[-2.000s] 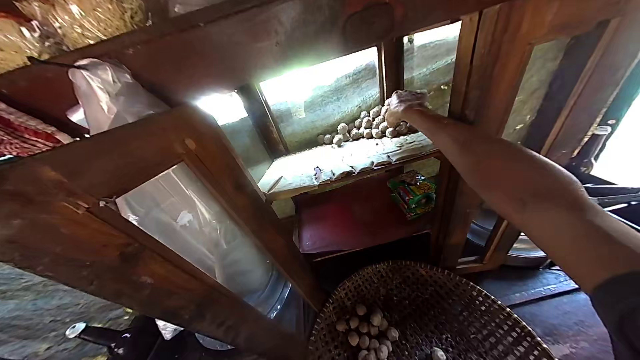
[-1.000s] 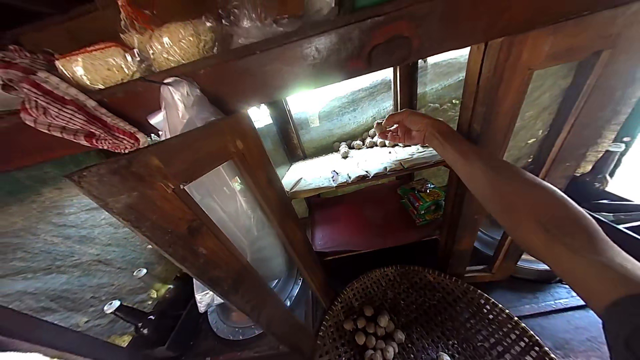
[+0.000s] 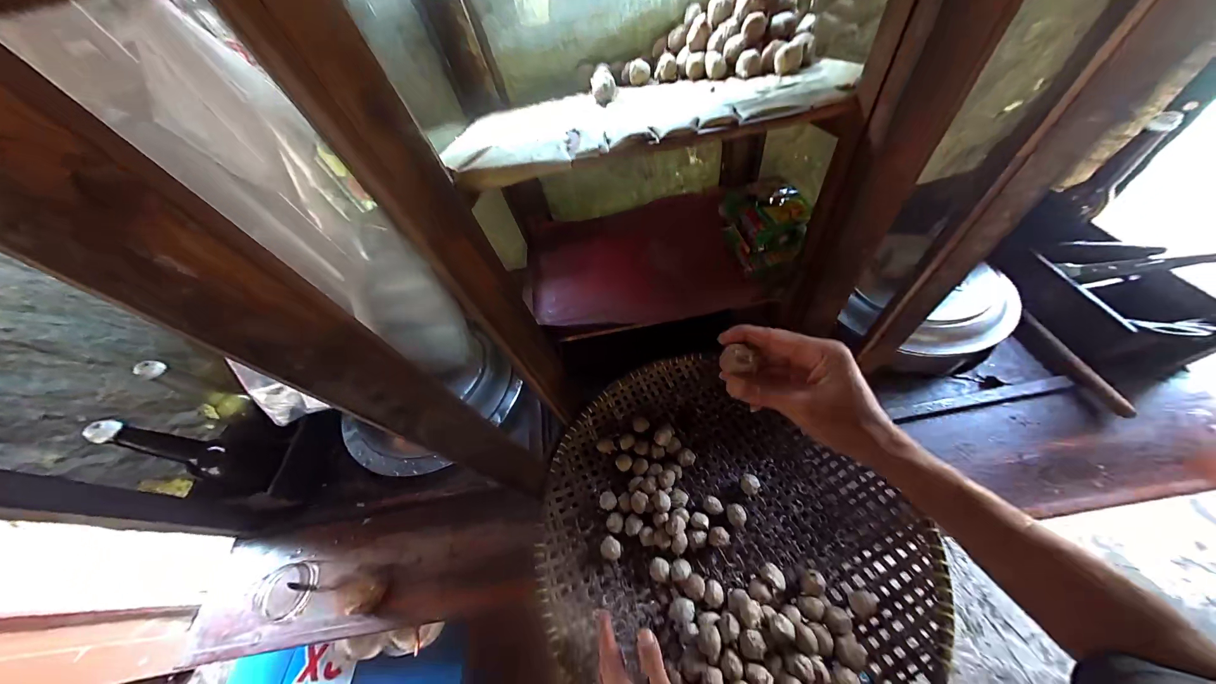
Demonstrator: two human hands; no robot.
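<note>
My right hand [image 3: 793, 380] pinches one small round brown ball [image 3: 739, 359] between thumb and fingers, above the far rim of a round woven bamboo tray [image 3: 883, 508]. Many similar balls [image 3: 750, 636] lie on the tray, in a loose cluster farther off and a denser one nearer. My left hand [image 3: 629, 655] shows only as fingertips at the bottom edge, beside the near balls; whether it holds anything is hidden. More balls [image 3: 727, 43] are piled on the upper cabinet shelf [image 3: 532, 142], which is lined with pale sheeting, with one ball [image 3: 603, 85] near its front edge.
Wooden cabinet frames [image 3: 380, 190] with glass stand on both sides of the opening. Colourful packets [image 3: 768, 223] sit on the red lower shelf [image 3: 646, 271]. Metal pots with lids [image 3: 959, 313] stand at right and left. Dark bottles [image 3: 161, 442] and a glass jar [image 3: 287, 589] are at left.
My right hand has moved from the ball pile on the upper shelf down to above the tray. My left fingertips have come into view. The view has tilted downward.
</note>
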